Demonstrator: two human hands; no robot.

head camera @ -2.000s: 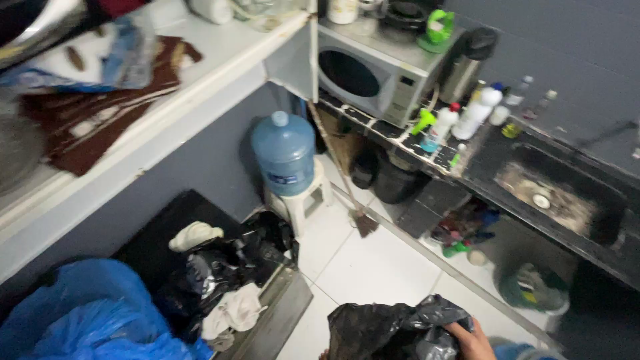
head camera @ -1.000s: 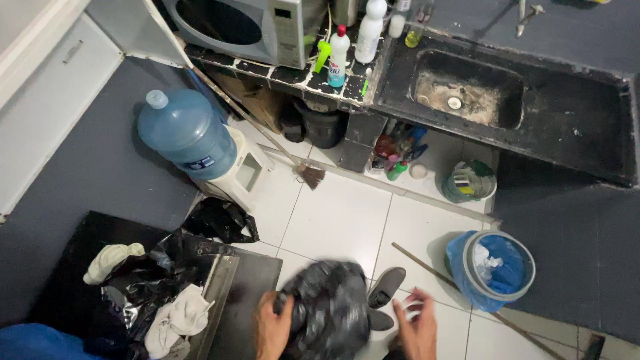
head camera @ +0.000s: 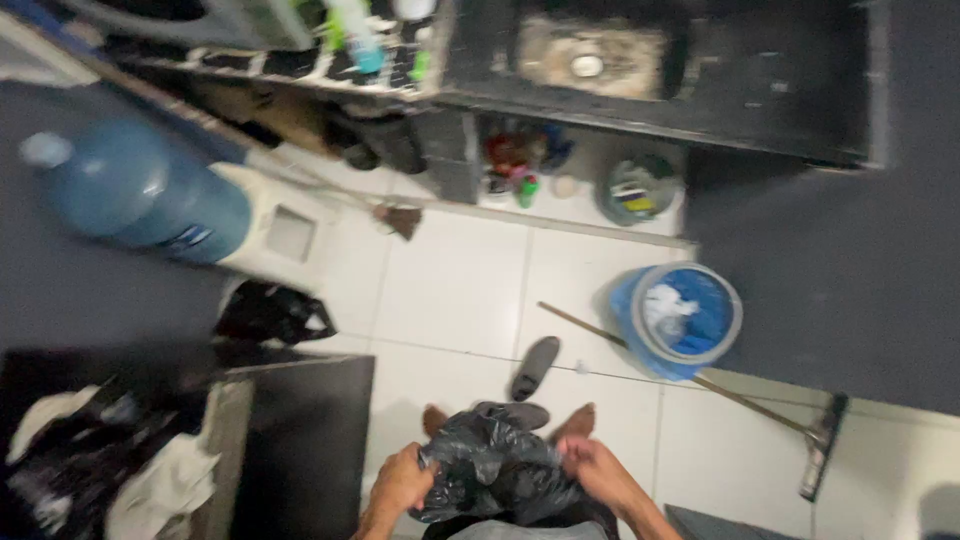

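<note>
Low in the view, my left hand (head camera: 405,480) grips the left side of a black plastic bag (head camera: 495,469). At the bag's right edge is my right hand (head camera: 592,465), blurred, its fingers closed on the plastic. The bag hangs spread between both hands in front of my body. My bare feet show on either side of it, with a dark shoe (head camera: 535,367) just ahead and another partly hidden behind the bag.
A bin with a blue liner (head camera: 686,315) stands at the right over the handle of a floor squeegee (head camera: 821,446). A blue water jug (head camera: 150,191) is on a white stand at the left. Ahead are a broom (head camera: 397,217), a bucket (head camera: 637,191) and a sink (head camera: 592,56).
My right hand was apart from the bag one second ago and now holds its edge. The bag, bunched at my left hand before, is now spread between both hands. The view has tilted further down.
</note>
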